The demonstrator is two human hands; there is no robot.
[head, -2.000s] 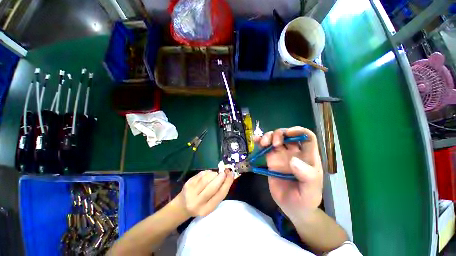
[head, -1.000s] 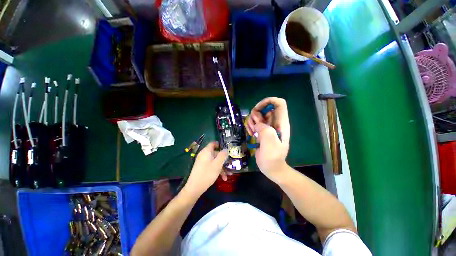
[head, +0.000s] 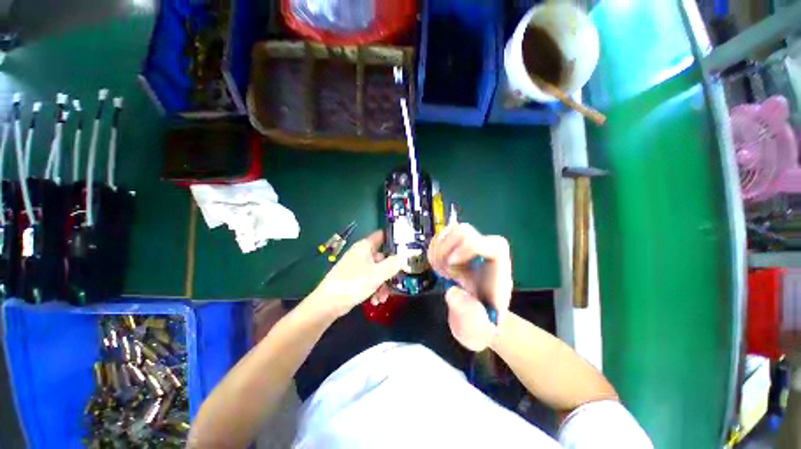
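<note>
A long black lock housing [head: 410, 197] lies open side up at the bench's front edge, with a white ribbon cable [head: 408, 131] sticking out toward the back. My left hand [head: 358, 274] holds the housing's lower left side, its fingers partly hidden. My right hand [head: 474, 279] is at the housing's lower right, closed around the blue-handled pliers [head: 491, 313]; most of the tool is hidden by the hand. A yellow tool [head: 437, 210] lies along the housing's right side. Black-and-yellow pliers [head: 334, 245] lie to the left.
Other housings [head: 88, 245] stand at left. A blue bin [head: 193, 368] of brass cylinders is near left. A white cloth [head: 246, 215], brown divided tray [head: 329, 140], blue bins [head: 479, 111], red bowl [head: 400, 22] and grease bucket [head: 575, 53] are behind. A hammer [head: 580, 241] lies at right.
The blue-handled pliers, earlier spread open at the housing's lower end, are now mostly inside my right hand. My left hand has moved onto the housing's side. The view has shifted.
</note>
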